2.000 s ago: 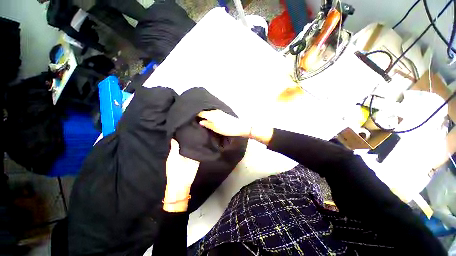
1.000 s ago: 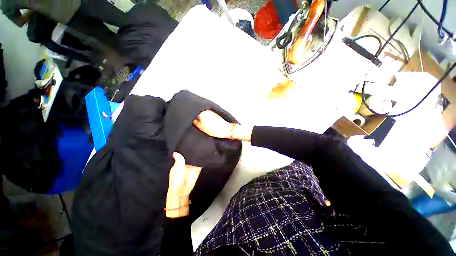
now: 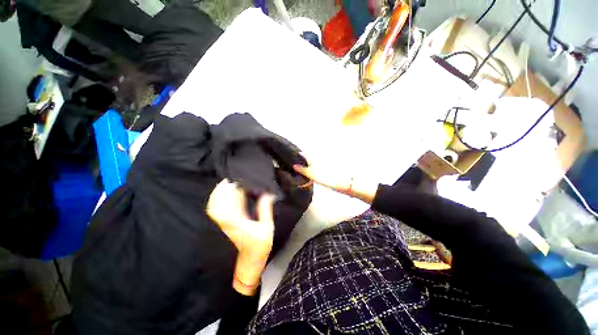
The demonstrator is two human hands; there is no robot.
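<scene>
A black garment (image 3: 151, 229) lies bunched over the near left part of the white ironing table (image 3: 262, 72). My left hand (image 3: 241, 219) pinches a fold of the dark cloth between thumb and fingers, near the garment's upper part. My right hand (image 3: 321, 178) is at the right edge of the same part, its fingertips at an opening in the cloth and partly hidden by it. The iron (image 3: 388, 52) with its orange handle stands at the far right of the table, away from both hands.
An orange-brown mark (image 3: 356, 115) is on the cover below the iron. A blue box-like bar (image 3: 113, 152) is at the table's left edge. Black clothing (image 3: 177, 42) is piled beyond it. Cardboard boxes (image 3: 452, 169) and looping cables are at the right.
My left hand has turned and closed on a fold of the cloth. My right hand has moved right, to the cloth's edge. The raised part has changed shape, and the view has shifted.
</scene>
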